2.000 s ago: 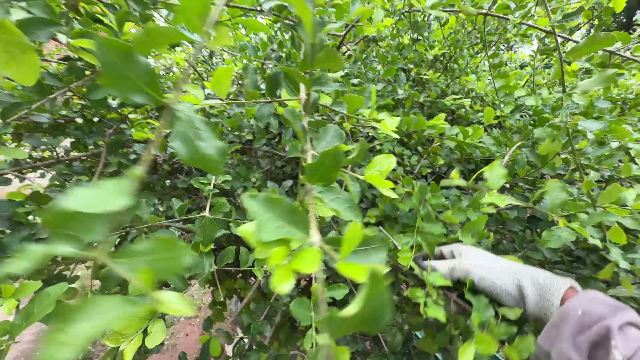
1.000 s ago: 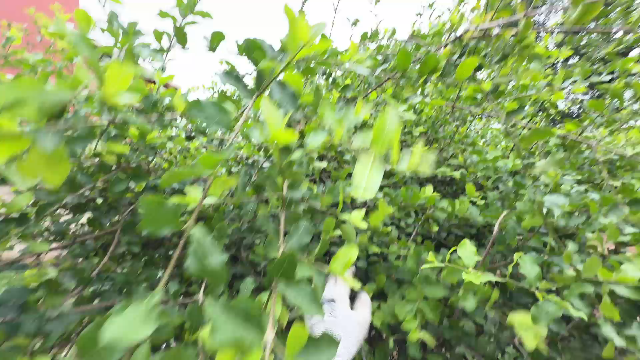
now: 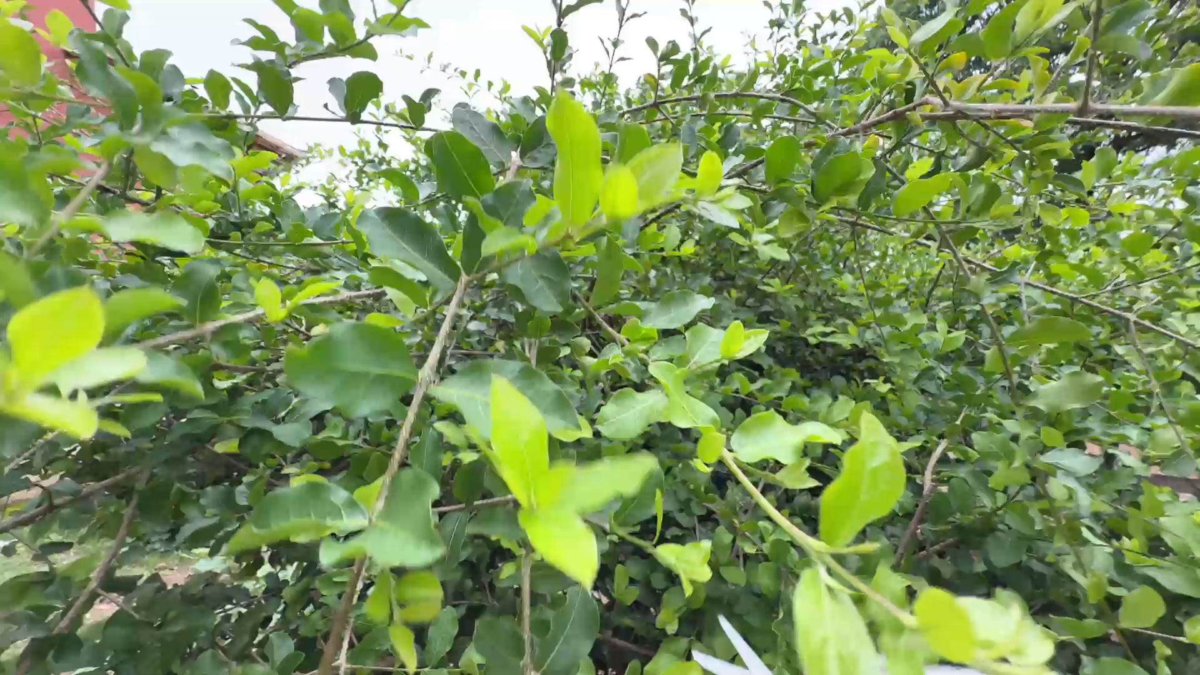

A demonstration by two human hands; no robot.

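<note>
Two narrow, pale, pointed tips [image 3: 741, 649], which look like the parted blades of a cutting tool, poke up at the bottom edge, right of centre. A whitish sliver lies low behind leaves to their right; whether it is my gloved right hand is not clear. My left hand is out of view. Above the tips, a green stem [image 3: 797, 534] with bright young leaves slants down to the right. Left of centre, a brown woody branch [image 3: 417, 403] rises through the leafy shrub [image 3: 844, 347].
Long thin branches [image 3: 1031, 111] cross the upper right. Another branch [image 3: 253, 317] reaches in from the left, among close leaves. Behind the shrub at the upper left stands a red wall [image 3: 58, 56], with pale sky beside it.
The gloved hand seen at the lower right, then a white glove low near the centre, no longer shows plainly. Pale pointed tips now show at the bottom edge. The view has tilted up.
</note>
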